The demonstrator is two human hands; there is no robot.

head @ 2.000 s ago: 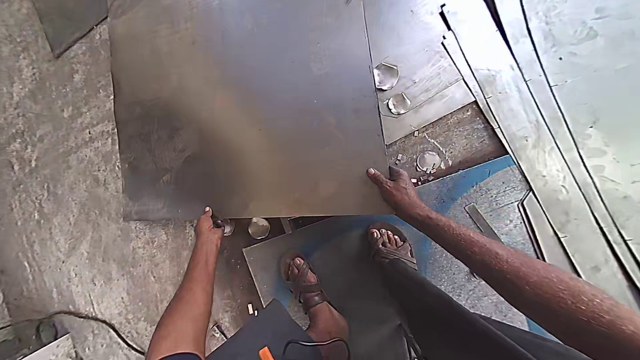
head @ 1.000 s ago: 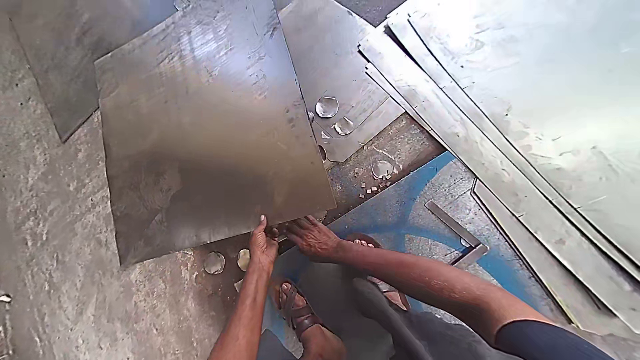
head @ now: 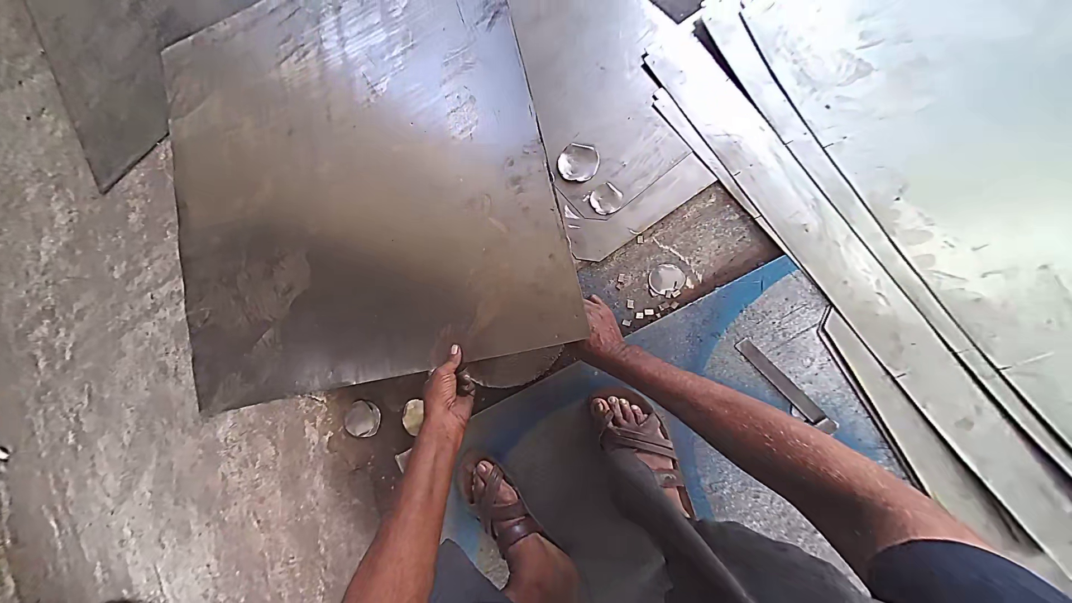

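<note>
A large metal sheet (head: 368, 218) spans the upper middle of the head view, raised at its near edge. My left hand (head: 450, 389) grips that near edge, thumb on top and fingers underneath. At the sheet's near right corner is my right hand (head: 601, 331), its fingers partly hidden beneath the metal; it holds the corner. Under the sheet, between my hands, part of a round disc (head: 515, 368) shows. Small round metal pieces (head: 363, 418) lie on the floor to the left of my left hand.
Stacked metal sheets (head: 938, 167) fill the right side. Another sheet (head: 611, 100) bears cut metal discs (head: 578, 162). A flat metal bar (head: 783, 381) lies on a blue-marked sheet (head: 737, 335) by my sandalled feet (head: 511, 511). A dark sheet (head: 109, 75) lies at upper left, on rough concrete.
My right hand has moved right, from beside my left hand to the sheet's near right corner. Two seconds ago my hands were also apart on the sheet.
</note>
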